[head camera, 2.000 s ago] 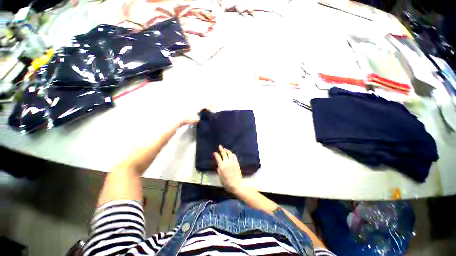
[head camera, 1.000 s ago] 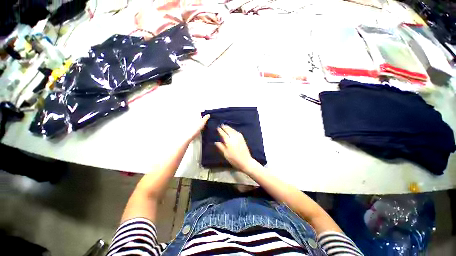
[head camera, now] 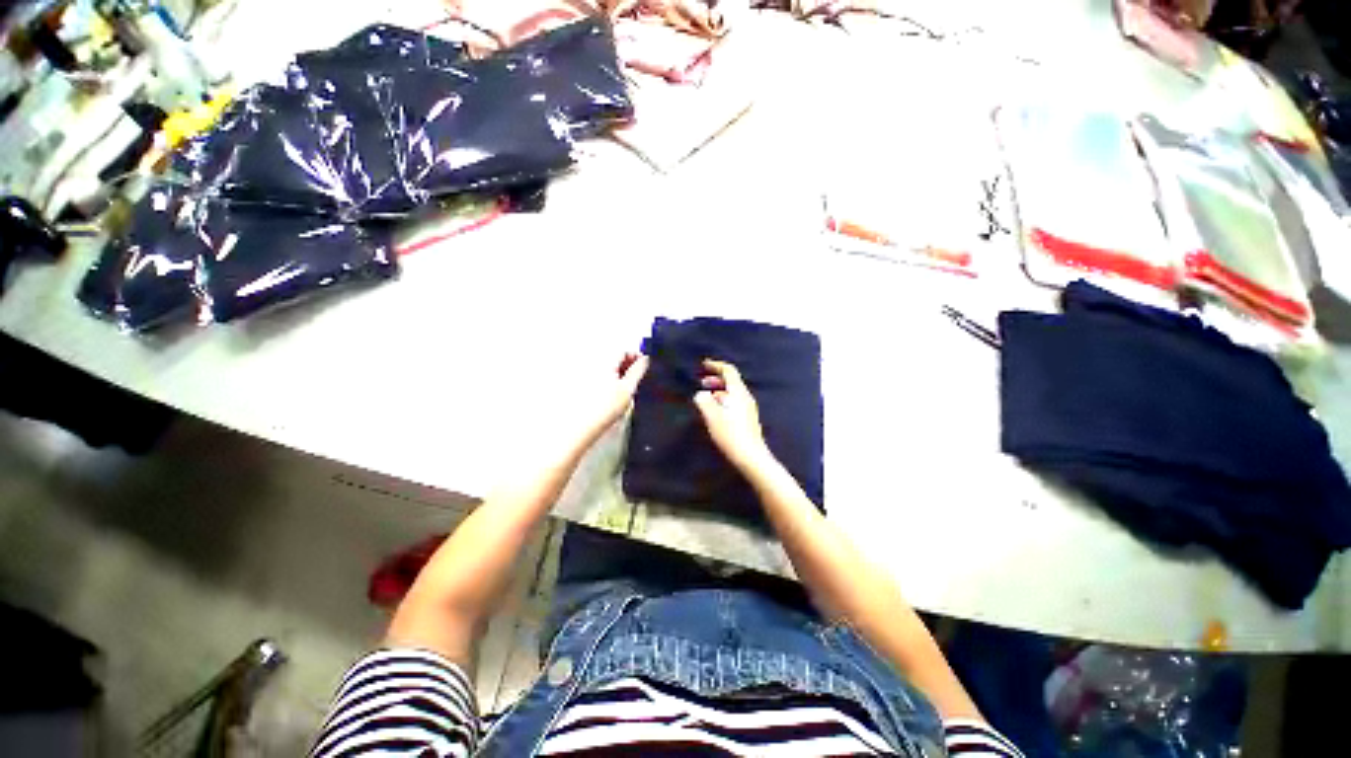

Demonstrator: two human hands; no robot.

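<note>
A folded navy garment (head camera: 778, 407), a matte dark square, lies flat near the table's front edge before me. My left hand (head camera: 625, 382) is at its upper left edge, with the fingertips at the cloth; whether it grips the edge is unclear. My right hand (head camera: 729, 407) is over the upper middle of the square, with its fingers bent and close together; I cannot tell whether they pinch cloth. The unpacked garment stack (head camera: 1156, 422) lies at the right. The glossy packed pile (head camera: 400, 141) lies at the upper left.
A small bag pile (head camera: 904, 245) lies beyond the garment. Larger bag stacks (head camera: 1104, 193) with red edges lie at the upper right. A thin dark stick (head camera: 973, 326) is beside the navy stack. Pink garments (head camera: 674, 45) lie at the far side. A waste bag (head camera: 1148, 703) is below at the right.
The view has shifted, so the table's things sit differently in the picture. My right hand's fingers have drawn together over the square, where they were spread flat before. The garment remains a folded square.
</note>
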